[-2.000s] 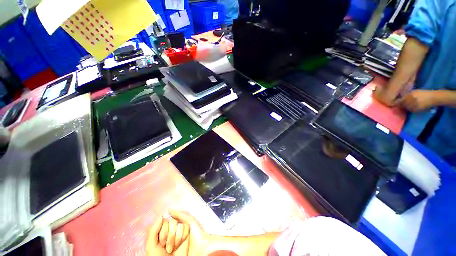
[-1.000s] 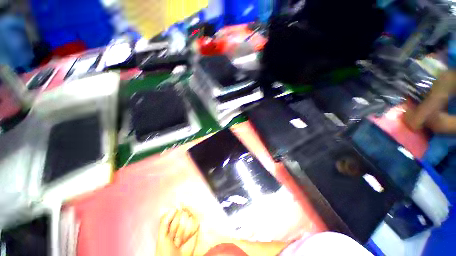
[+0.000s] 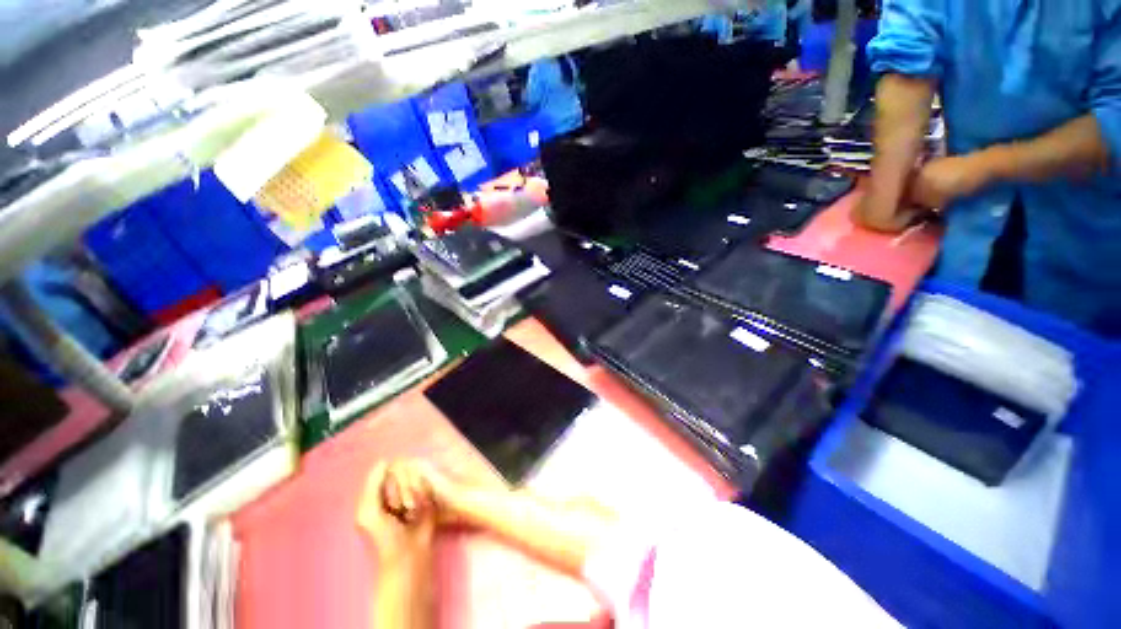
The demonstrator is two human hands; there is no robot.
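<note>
A glossy black screen panel (image 3: pixel 510 406) lies flat and alone on the pink mat (image 3: pixel 326 522). My left hand (image 3: pixel 380 501) and my right hand (image 3: pixel 420 489) are clasped together with curled fingers, on the near left side of the panel and apart from it. Both seem to hold nothing, but the inside of the clasp is hidden. My right forearm crosses from a white sleeve in front of the panel.
Bagged dark units (image 3: pixel 713 356) are stacked right of the panel, beside an open blue bin (image 3: pixel 848 492). A mixed stack (image 3: pixel 473 270) and a dark unit (image 3: pixel 375 350) sit on the green mat. Padded sheets (image 3: pixel 289 381) lie left. A person in blue (image 3: pixel 983 160) stands behind the bin.
The camera view has tilted up and turned right, showing more of the blue bin and the overhead frame. My hands stay clasped beside the panel, which lies as before.
</note>
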